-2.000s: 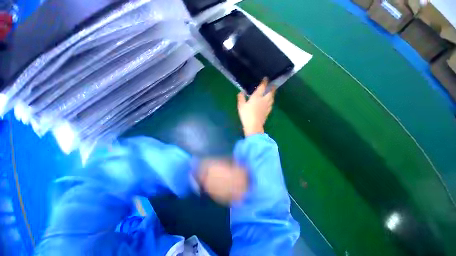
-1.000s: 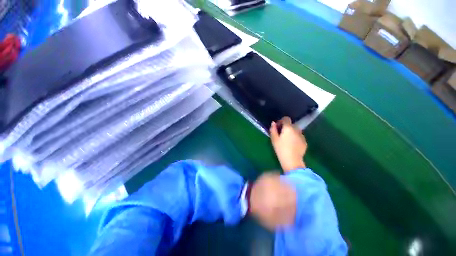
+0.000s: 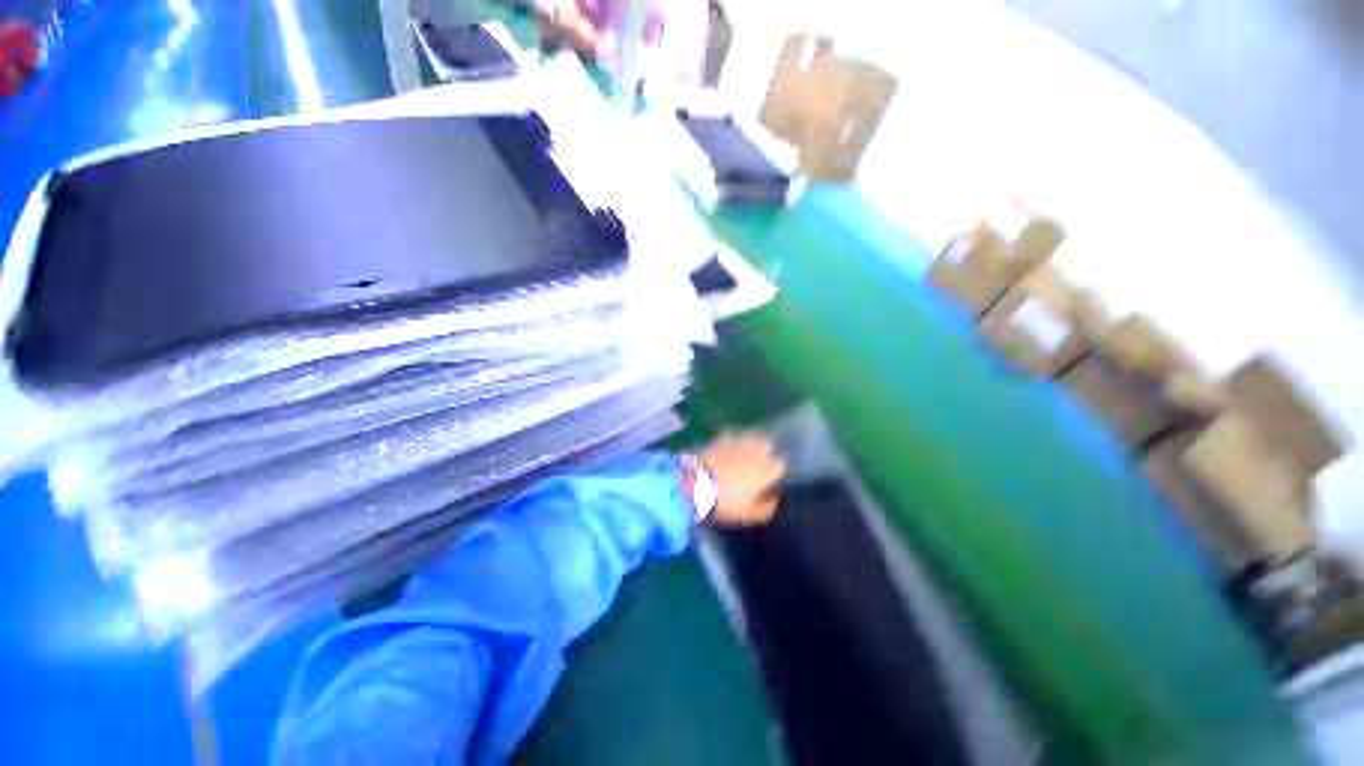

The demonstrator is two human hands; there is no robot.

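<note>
A dark flat panel (image 3: pixel 845 644) lies on a pale translucent sheet (image 3: pixel 950 629) on the green bench, running down to the bottom edge of the picture. My left hand (image 3: pixel 744 479) is blurred at the upper end of the panel and its sheet, with beads at the wrist. Whether its fingers grip the sheet's edge or only rest there cannot be told. My right hand is out of the picture.
A tall stack of wavy silvery bags (image 3: pixel 404 434) stands at left, a black panel (image 3: pixel 314 225) on top. More panels on pale sheets lie farther up the bench (image 3: pixel 883 374). Brown cartons (image 3: pixel 1032 322) line the far right side. Part of a person (image 3: pixel 643 30) shows at the top.
The view has swung, bringing more cartons and the stack's top into view. My right hand has left the picture. My left hand, formerly over the right sleeve, is now at a panel's upper end.
</note>
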